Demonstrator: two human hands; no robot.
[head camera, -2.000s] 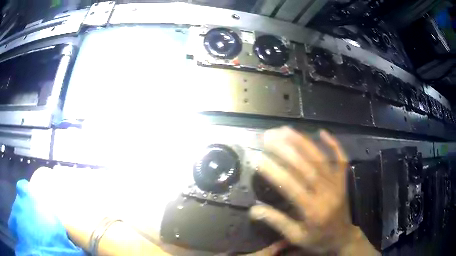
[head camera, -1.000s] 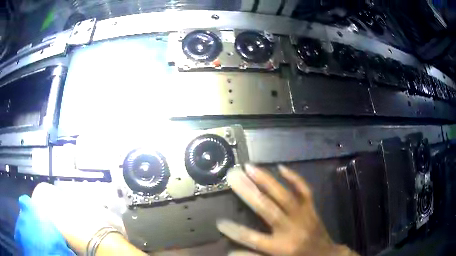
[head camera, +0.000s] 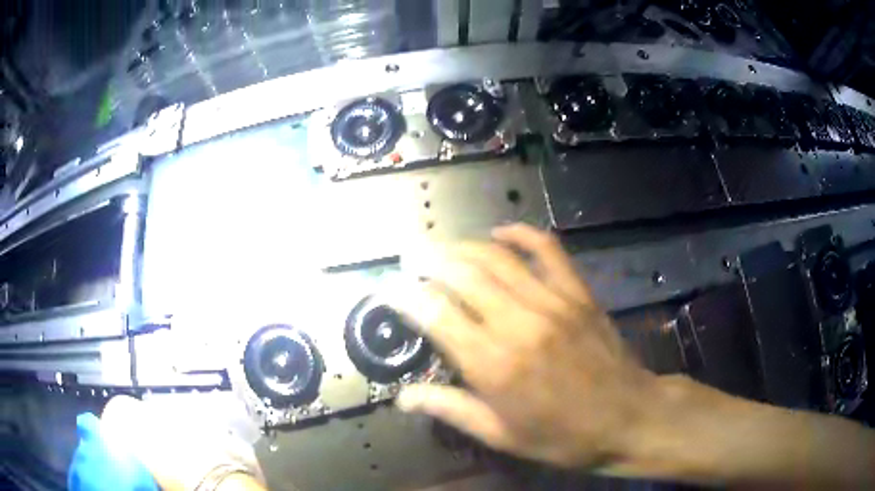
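Observation:
A flat metal carrier plate (head camera: 331, 395) lies in front of me. It bears two glossy black round units, one at its left (head camera: 283, 365) and one at its right (head camera: 386, 337). My right hand (head camera: 518, 345) reaches in from the right, palm down. Its blurred fingers and thumb are apart at the right unit's right side and partly cover it; whether they touch it is unclear. My left forearm with a thin silver band (head camera: 227, 474) and a blue sleeve (head camera: 110, 455) shows at the lower left, washed out by glare. My left hand itself is cut off by the bottom edge.
Behind a rail lies another plate (head camera: 475, 197) with two black round units. More such plates (head camera: 633, 182) continue right along the line. Dark plates (head camera: 715, 326) overlap at the right, near one with two discs (head camera: 831, 316). Strong glare covers the left. A silver rail (head camera: 278, 90) runs behind.
The near plate first shifted left in view, with its right unit coming clear of my right hand. My right hand has since moved up and over that unit's right side. The view has shifted.

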